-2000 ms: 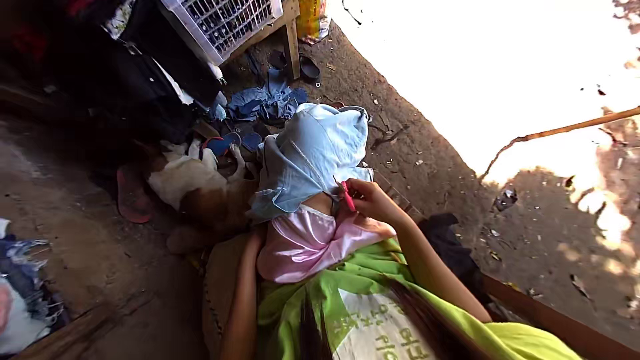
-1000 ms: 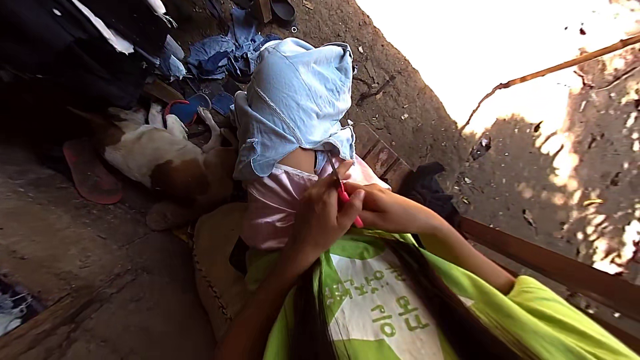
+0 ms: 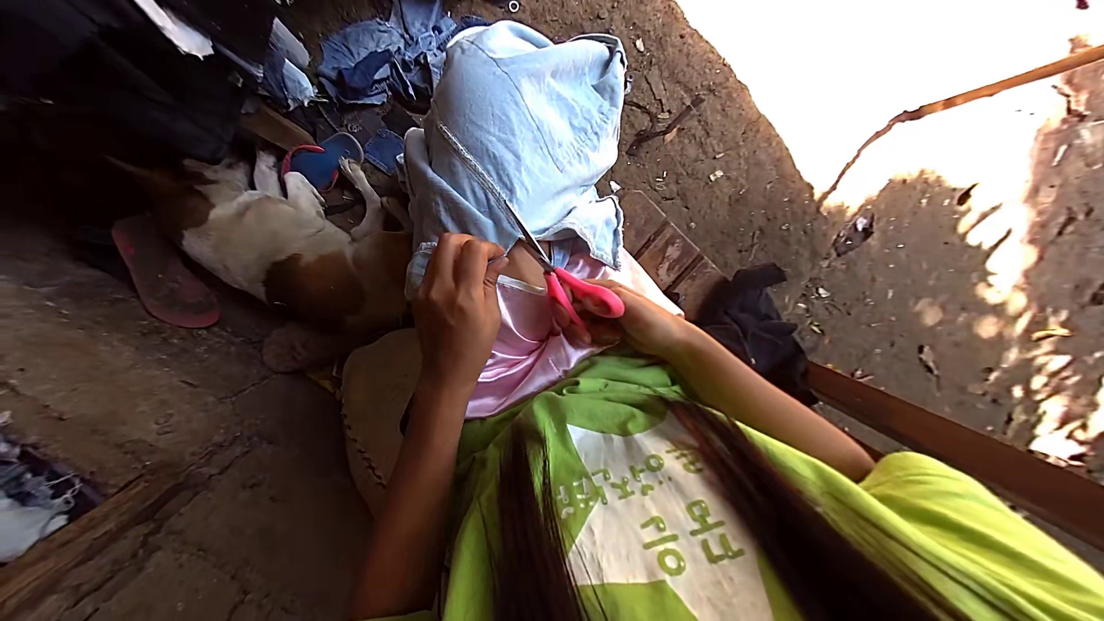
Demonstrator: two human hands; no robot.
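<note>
Light blue denim cloth [image 3: 535,129] lies draped over my knees, above pink satin shorts [image 3: 517,336]. My right hand [image 3: 625,315] has its fingers in the pink handles of a pair of scissors [image 3: 565,289]. The blades point up and to the left, against the lower part of the denim. Just left of the blades, my left hand [image 3: 461,293] pinches the lower left edge of the denim between thumb and fingers.
A brown and white dog [image 3: 276,241] lies on the ground close at my left, by a reddish flip-flop [image 3: 164,276] and a blue one [image 3: 319,164]. Denim scraps [image 3: 371,60] lie beyond. Dark cloth [image 3: 759,319] rests by a wooden beam [image 3: 949,440] at right.
My left hand was down by my side, then came up near the scissors, and now grips the denim edge further left. The scissors have stayed in my right hand.
</note>
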